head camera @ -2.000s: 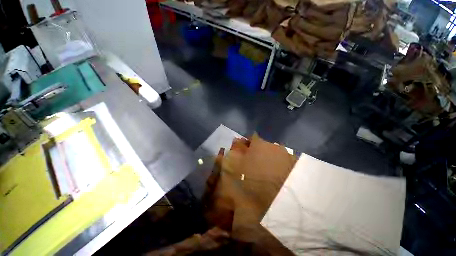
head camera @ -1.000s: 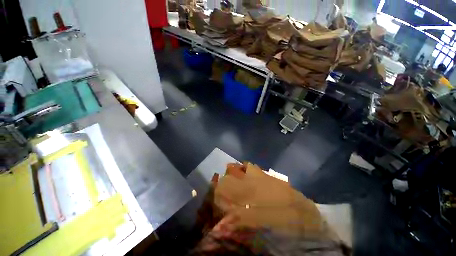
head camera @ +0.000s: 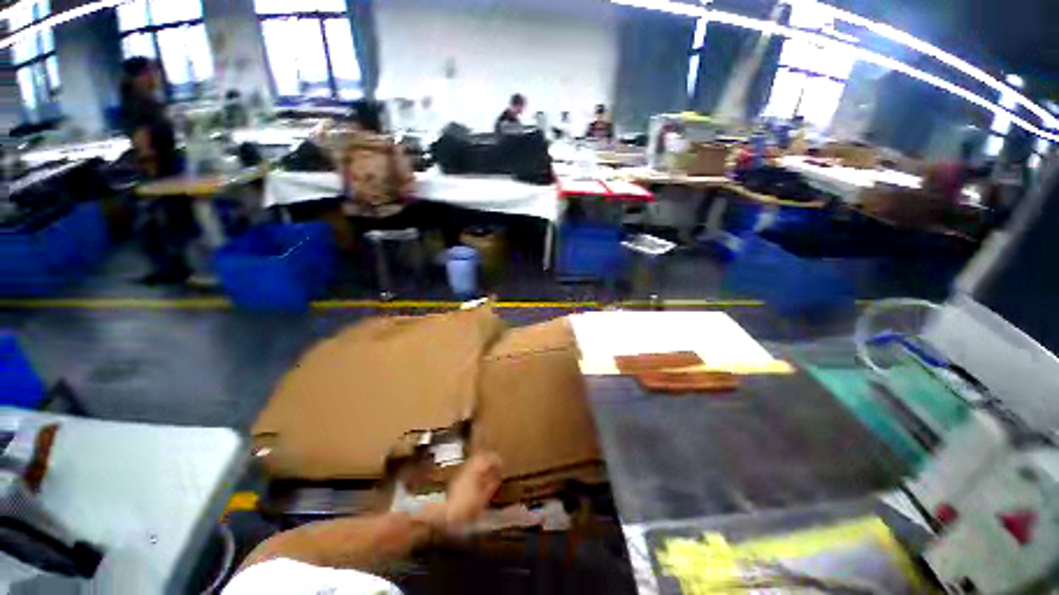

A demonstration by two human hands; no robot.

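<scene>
Large tan-brown panels (head camera: 369,395) lie loosely in a pile in front of me, with more brown panels (head camera: 537,407) beside them against the dark tabletop. My left hand (head camera: 470,490) is blurred at the near edge of the pile, its forearm coming from the bottom left with a white sleeve. I cannot tell whether its fingers hold anything. My right hand is not in view. A pair of red-brown strips (head camera: 679,372) lies on a white sheet with a yellow edge (head camera: 662,331). The yellow-edged template (head camera: 801,564) lies at the bottom right, partly cut off.
The dark grey tabletop (head camera: 743,447) is right of the pile. The white machine head (head camera: 1005,506) and green bed cover (head camera: 900,407) stand at the right. Another white table (head camera: 134,494) is at lower left. Blue bins (head camera: 276,262), worktables and several people are beyond the floor's yellow line.
The view has swung from the shelving of brown pieces to the open workshop. The pile, red-brown strips and my left forearm now show; the machine and template moved from the left to the right of view.
</scene>
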